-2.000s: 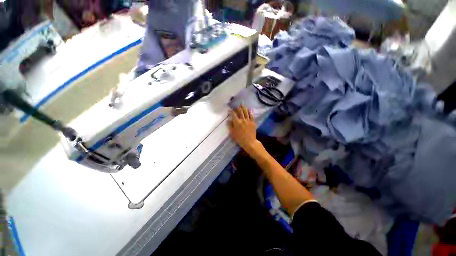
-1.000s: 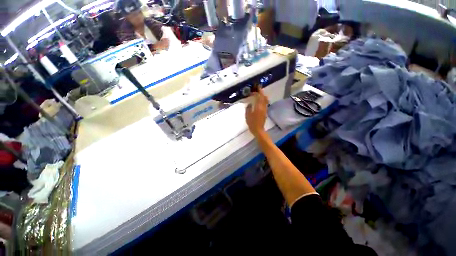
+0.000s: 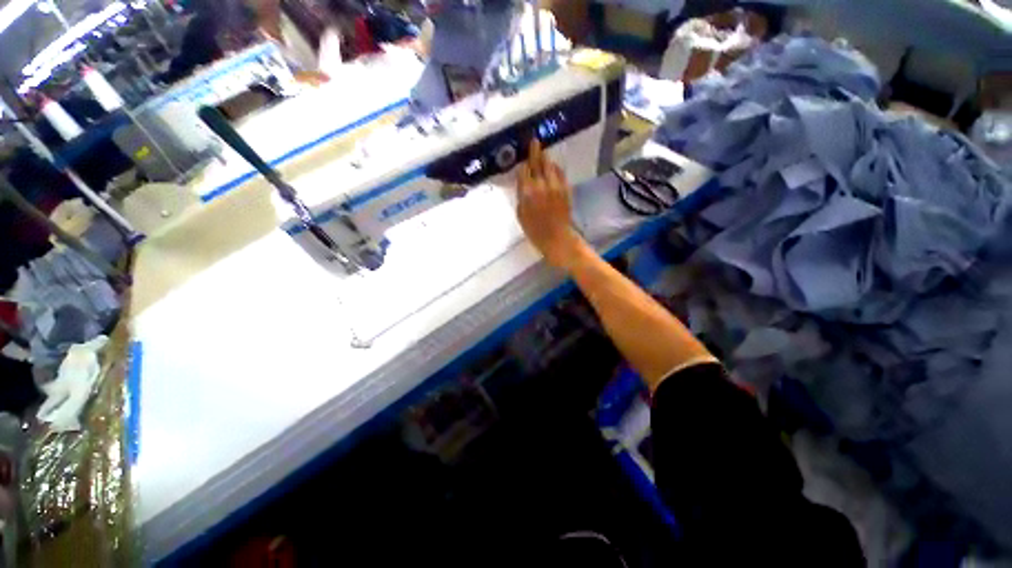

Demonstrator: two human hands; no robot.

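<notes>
The white sewing machine (image 3: 388,205) with a blue stripe stands on the white table (image 3: 222,411). Its black control panel (image 3: 477,164) has lit digits and a round dial. My right hand (image 3: 544,205) is at the panel, with a fingertip on or just under its right part near the digits. It holds nothing, and its fingers look close together but extended. The presser foot area (image 3: 364,262) has no cloth under it that I can make out. My left hand is not in view.
Black-handled scissors (image 3: 646,191) lie on grey cloth (image 3: 594,205) at the table's right. A large blue-grey cloth pile (image 3: 821,200) is at the right. Blue pieces (image 3: 72,294) and a white scrap (image 3: 73,383) lie at the left. Another machine (image 3: 211,100) stands behind.
My right hand has gone from the table near the grey cloth up to the control panel and stays there. The view has swung left, bringing the table's left end in.
</notes>
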